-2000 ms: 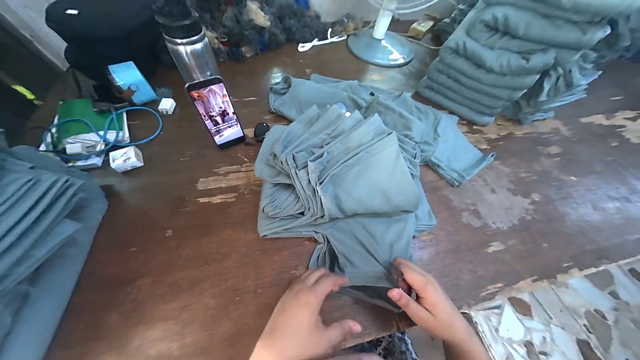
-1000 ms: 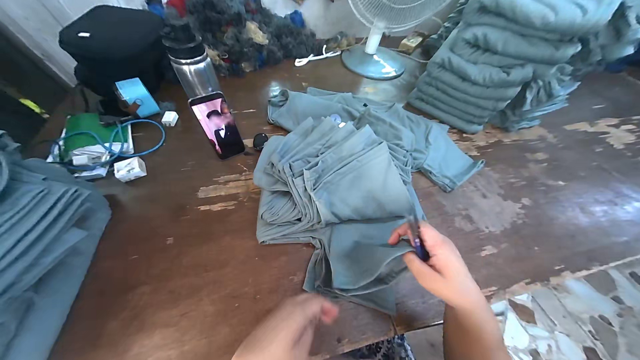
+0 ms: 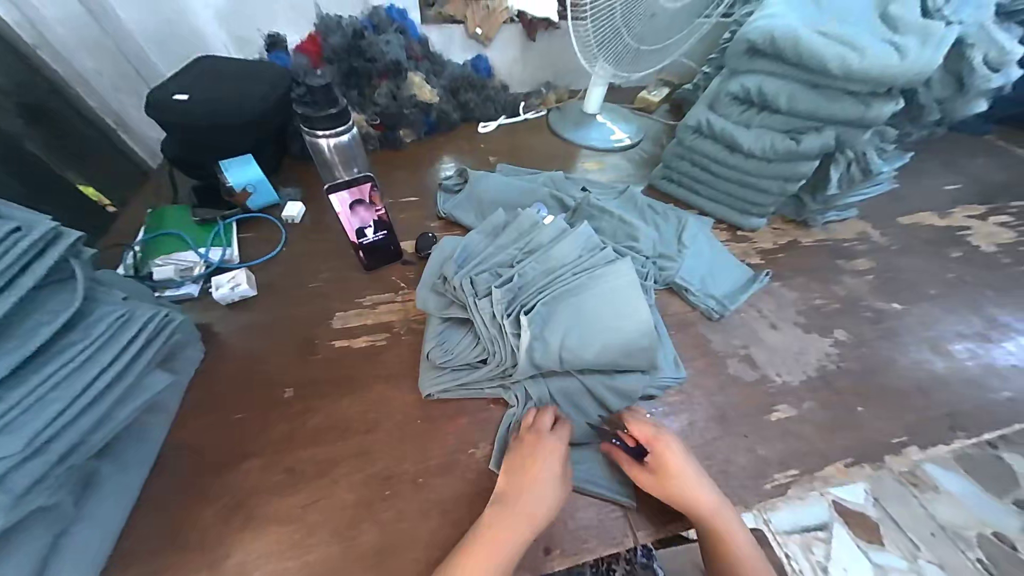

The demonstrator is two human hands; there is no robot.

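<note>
A pile of folded grey-green garments lies on the wooden table in front of me. From its near side a loose part of the same fabric reaches toward the table edge. My left hand has its fingers curled on this fabric, gripping it. In my right hand is a pair of small dark thread snips, blades pointing left over the cloth. Behind the pile, another grey-green garment is spread out loosely.
Stacked grey-green fabric stands at left and back right. A phone leans on a metal bottle. Nearby are a blue cable and a white charger. A fan and fabric scraps are at the back.
The snips came into view in my right hand one second ago and now sit lower over the cloth. My left hand, off the cloth a second ago, has moved onto it.
</note>
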